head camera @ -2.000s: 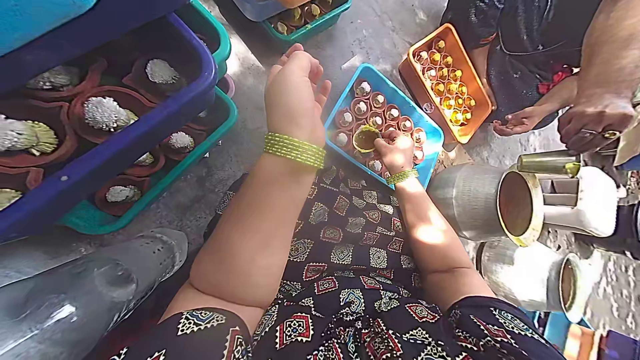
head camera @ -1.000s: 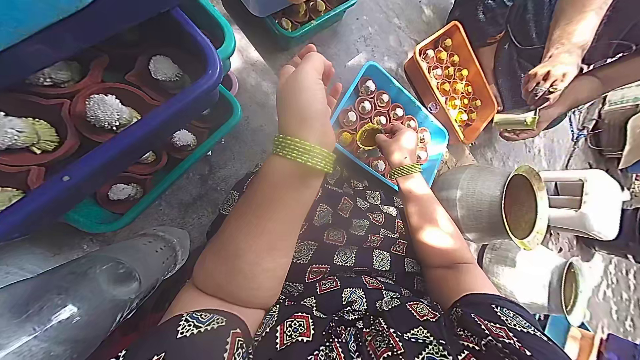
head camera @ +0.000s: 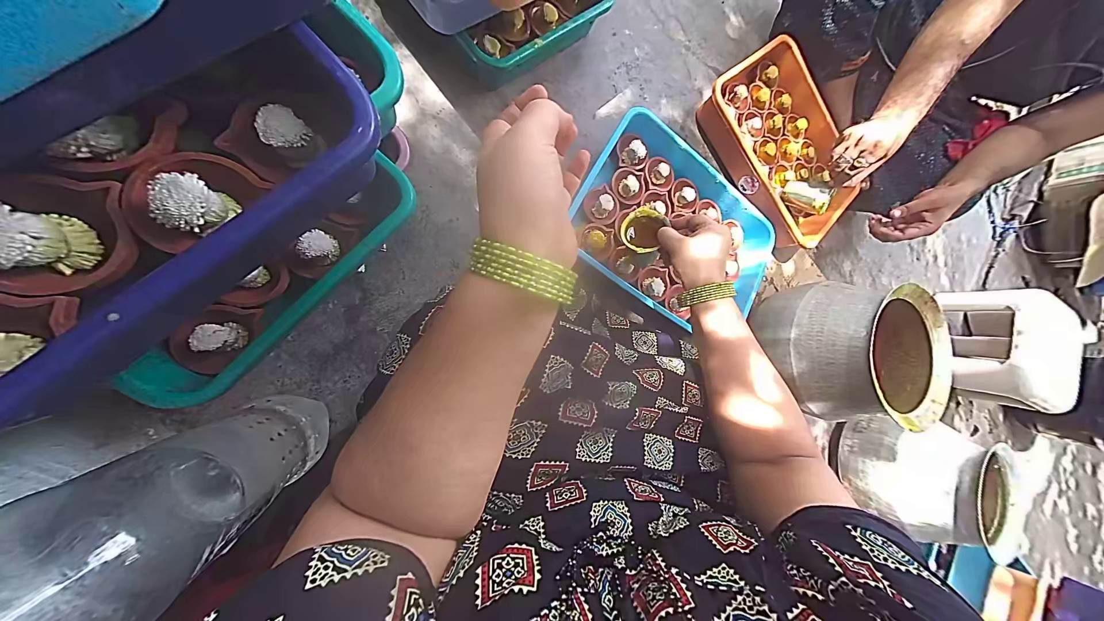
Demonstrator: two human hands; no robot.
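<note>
My right hand point(head camera: 697, 248) grips a small metal cup point(head camera: 643, 228) with a yellow rim and dark contents, held over a light-blue plastic crate point(head camera: 749, 269). In that crate stand several small clay cups point(head camera: 661, 171) with white tufted wick bundles in them. One cup at the crate's left side holds yellow stuff point(head camera: 595, 239). My left hand point(head camera: 528, 172) is raised at the crate's left side, fingers loosely curled and apart, with nothing seen in it; its palm is partly hidden. Both wrists wear yellow-green bangles.
Beyond, a co-worker's hand point(head camera: 869, 148) holds a metal tumbler point(head camera: 807, 198) over an orange crate point(head camera: 798, 65) of filled cups. Two metal pots point(head camera: 819, 336) and a white jerrycan point(head camera: 1026, 349) stand right. Blue point(head camera: 285, 198) and green crates point(head camera: 185, 392) with larger clay cups are stacked left.
The cup in my right hand has shifted slightly within the blue crate. A yellow-filled cup shows at its left side. The co-worker's tumbler has moved from beside the orange crate to over it.
</note>
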